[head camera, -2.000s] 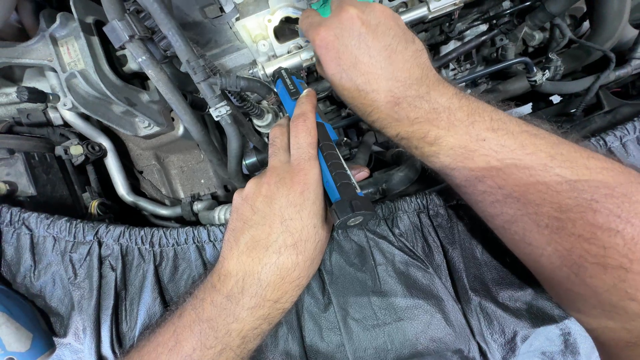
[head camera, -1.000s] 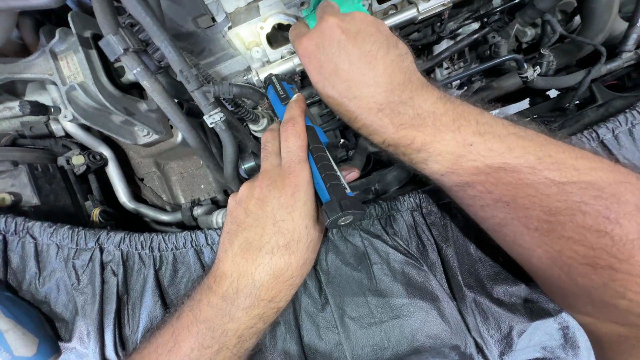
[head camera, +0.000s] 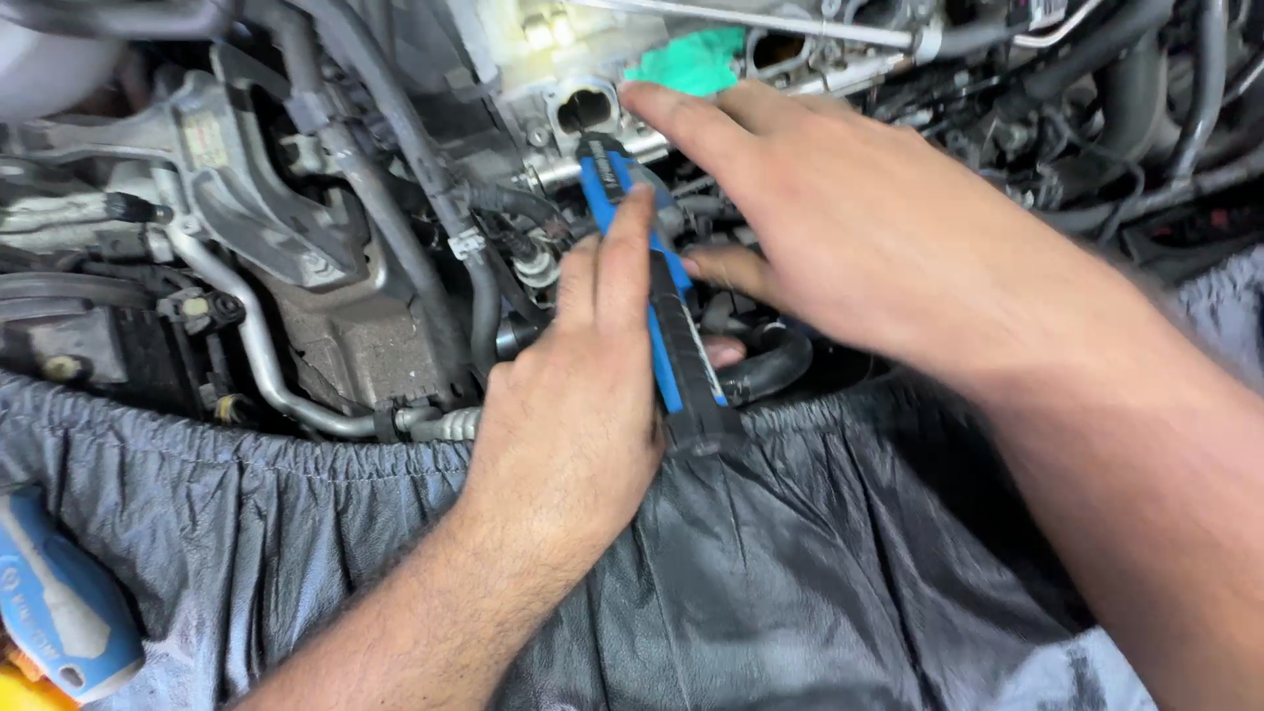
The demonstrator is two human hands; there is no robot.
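Note:
My left hand [head camera: 583, 365] grips a blue and black handheld work light [head camera: 657, 296], whose upper end points at an open oval port [head camera: 585, 107] in the metal engine head. Just right of that port, a bright green cloth or paper [head camera: 691, 61] lies against the head, beside another port [head camera: 780, 47]. My right hand [head camera: 829, 207] is held over the engine with its fingers spread; the index fingertip is by the green material's lower left edge. Its thumb is near the light's side, and whether they touch is unclear. No object shows in the right hand.
A dark elastic-edged fender cover [head camera: 326, 513] lies along the near edge of the engine bay. On it at lower left rests a blue and grey tool handle [head camera: 64, 602] beside something yellow and orange. Black hoses [head camera: 434, 178] and a bent metal pipe [head camera: 257, 346] run left of my hands.
My right hand has drawn back from the green material, toward the lower right, and its fingers have spread. More of the green material shows. My left hand keeps hold of the light.

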